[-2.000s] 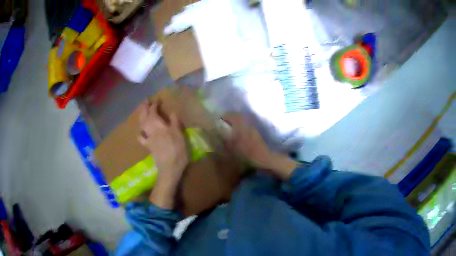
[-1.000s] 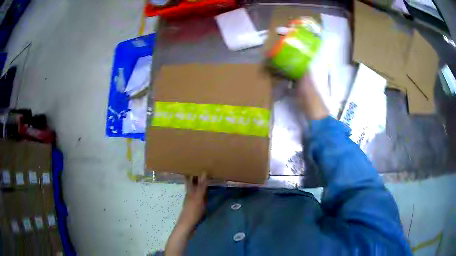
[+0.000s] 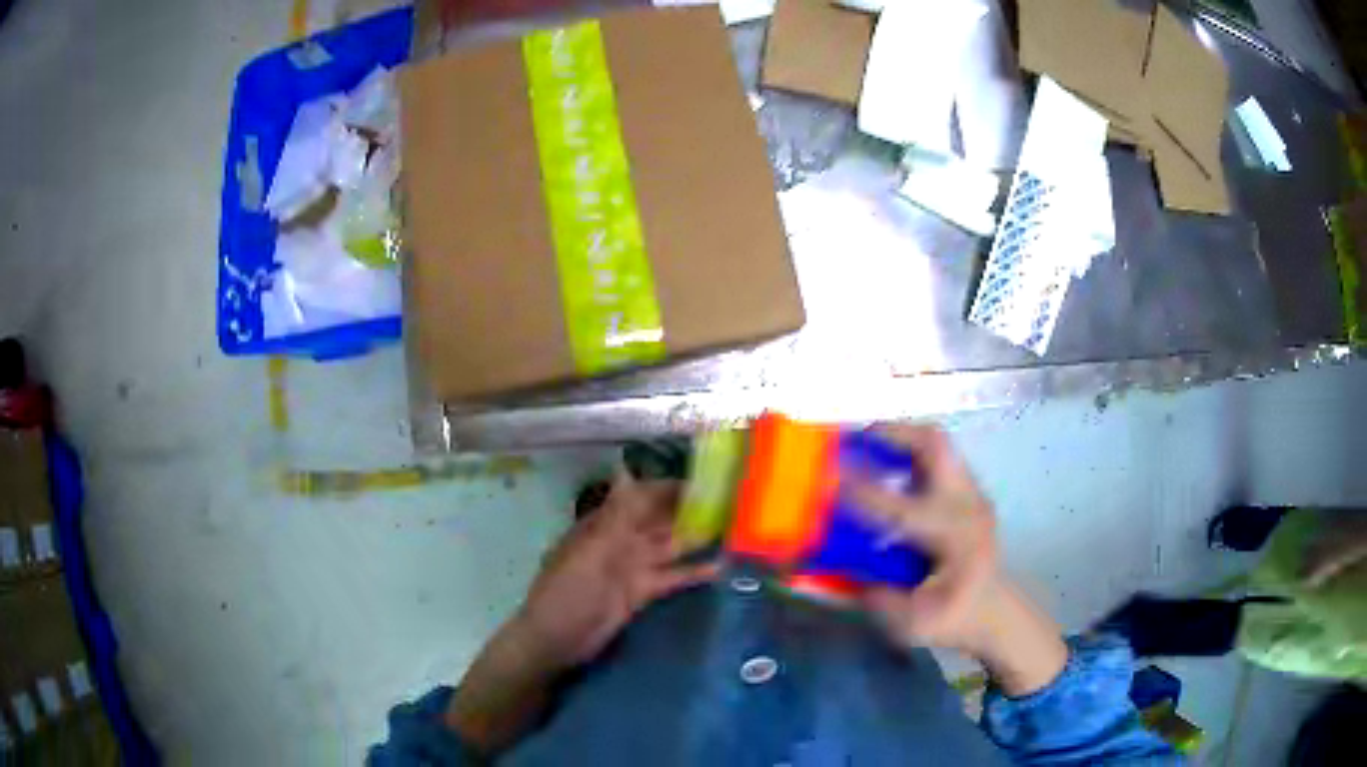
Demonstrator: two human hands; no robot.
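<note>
The brown carton (image 3: 465, 210) lies on the metal-topped bench at the left, with a yellow-green tape strip (image 3: 585, 195) running over its top towards me. My right hand (image 3: 945, 540) grips the orange and blue tape gun (image 3: 840, 502) in front of my body, below the bench edge. The tape gun is blurred. My left hand (image 3: 615, 562) is beside the roll end of the tape gun, fingers bent. Whether it touches the tape is unclear.
A blue crate (image 3: 248, 217) of crumpled white paper stands left of the bench. The bench (image 3: 1184, 307) holds cardboard pads (image 3: 817, 50), white papers and a sticker sheet (image 3: 1027, 247) with blue pattern. At the right is part of another person (image 3: 1319, 592). Stacked cartons (image 3: 30, 644) stand far left.
The carton has turned, so its tape strip now runs towards me instead of across. My right hand has brought the tape gun back from the bench to my body. My left hand has left the carton.
</note>
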